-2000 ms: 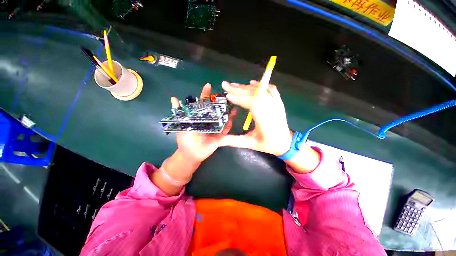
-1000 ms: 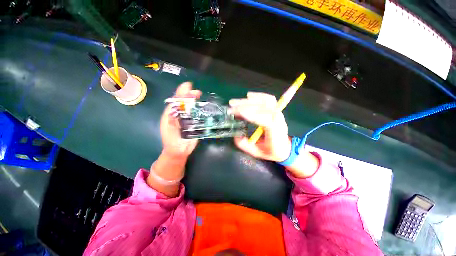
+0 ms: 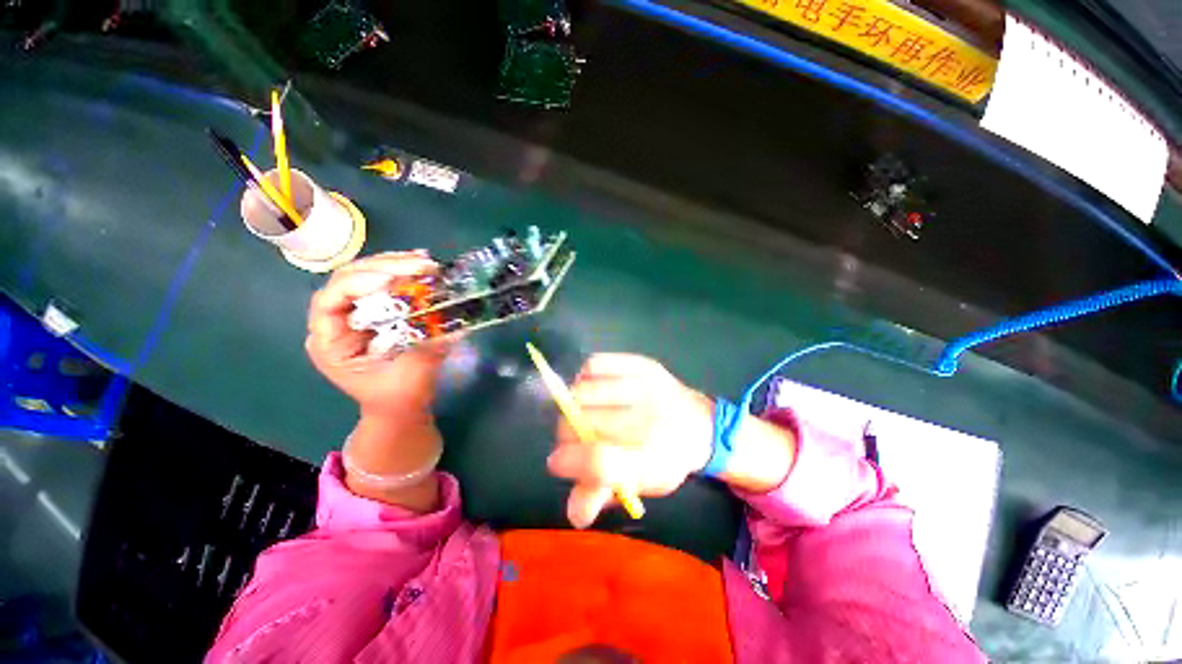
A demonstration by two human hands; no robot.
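Note:
My left hand (image 3: 376,357), with a pale bangle at the wrist, holds a stacked pair of circuit boards (image 3: 486,279) by the end with white and orange-red connectors. The boards are tilted, their free end pointing up and right. My right hand (image 3: 631,428), with a blue wrist strap (image 3: 722,437), is apart from the boards, lower and to the right. It holds a thin yellow pencil (image 3: 570,409) between its fingers, one end pointing up and left toward the boards.
A pen cup (image 3: 305,223) and a small orange-tipped bottle (image 3: 412,170) are beyond my left hand. Circuit boards (image 3: 538,68) lie on the dark strip (image 3: 726,143). A coiled blue cord (image 3: 1050,305), white paper (image 3: 953,486) and a calculator (image 3: 1056,566) are at the right.
My right hand has let go of the boards and moved down toward me, keeping the pencil. My left hand has moved left and turned the boards so their connectors face left.

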